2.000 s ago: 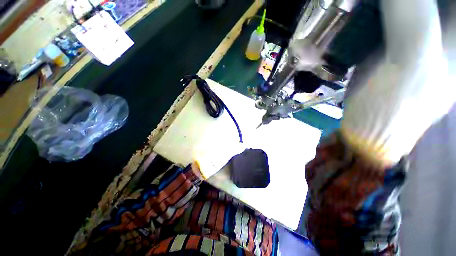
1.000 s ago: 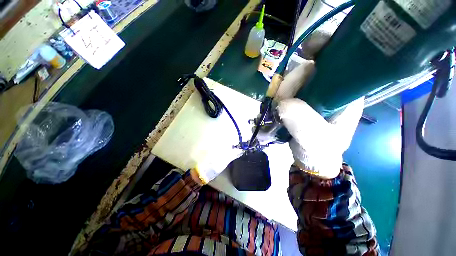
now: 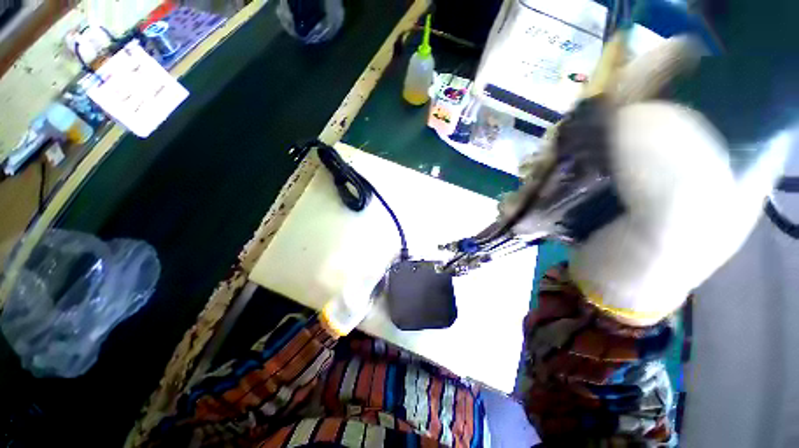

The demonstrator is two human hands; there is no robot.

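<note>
A flat black rounded-square adapter (image 3: 422,296) lies on the cream work pad (image 3: 298,236). Its cable runs up to a tied black cord bundle (image 3: 344,179) at the pad's upper left corner. My left hand (image 3: 357,293), in a white glove washed out by glare, is at the adapter's left edge and holds it. My right hand (image 3: 670,192), gloved and blurred, is around the dark, blurred tool body at the right. The tool's silvery metal tip (image 3: 463,255) points left, at the adapter's upper right corner; whether it touches is unclear.
A crumpled clear bag (image 3: 79,293) lies on the dark green conveyor (image 3: 197,149). Another bag with a black item (image 3: 311,16) is farther up. A squeeze bottle (image 3: 419,74) and a white boxy machine (image 3: 543,52) stand behind the pad. A paper card (image 3: 136,87) hangs at the belt's far edge.
My right hand and the tool have swung right and the tip has tilted over. The large green cylinder has left the middle of view, uncovering the white machine. The near bag has shifted down-left.
</note>
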